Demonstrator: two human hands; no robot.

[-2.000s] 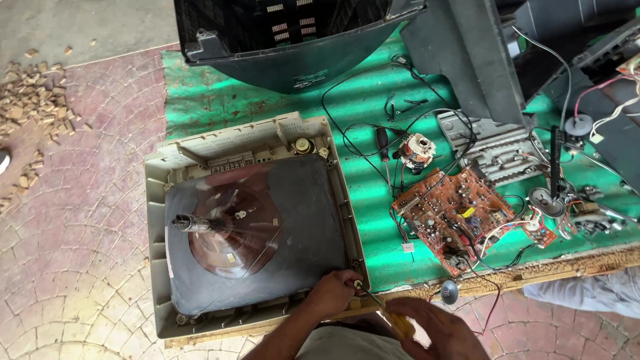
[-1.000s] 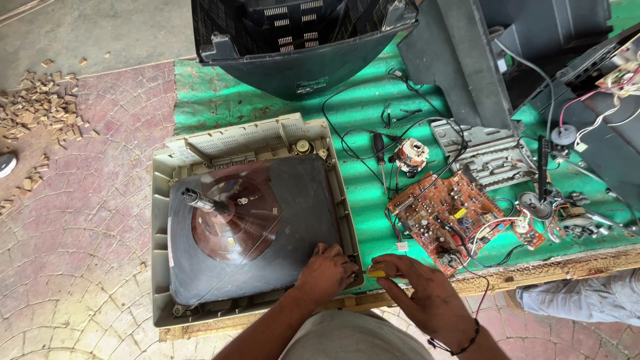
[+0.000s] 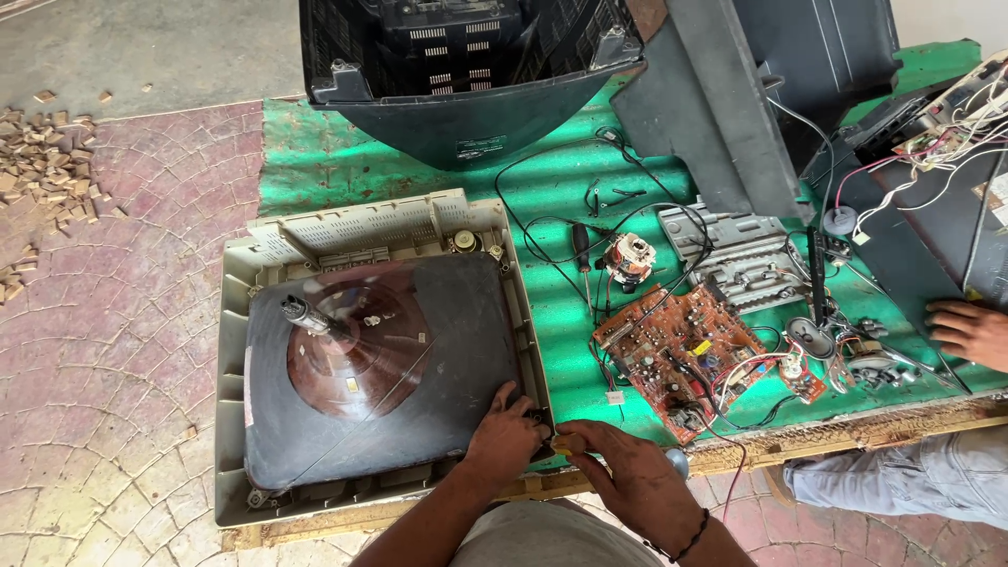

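Note:
A cathode-ray tube (image 3: 465,339) lies face down in a beige television front frame (image 3: 234,315), its neck pointing up. My left hand (image 3: 506,433) rests at the tube's lower right corner, with its fingers bent at the frame's corner; whether it grips anything there is hidden. Just to its right, my right hand (image 3: 630,476) is closed on a yellow screwdriver handle (image 3: 568,445). The tool's shaft points left toward that same corner, and its tip cannot be made out between the hands.
Right of the frame, a brown circuit board (image 3: 677,354), a deflection yoke (image 3: 630,258), a dark-handled screwdriver (image 3: 581,240) and a grey tool case (image 3: 748,260) lie on green corrugated sheet. A black television back shell (image 3: 480,118) stands behind. Another person's hand (image 3: 972,331) is at the right.
My left hand has stayed by the frame's lower right corner, and my right hand has kept the yellow handle. Another person's hand has come into view at the right.

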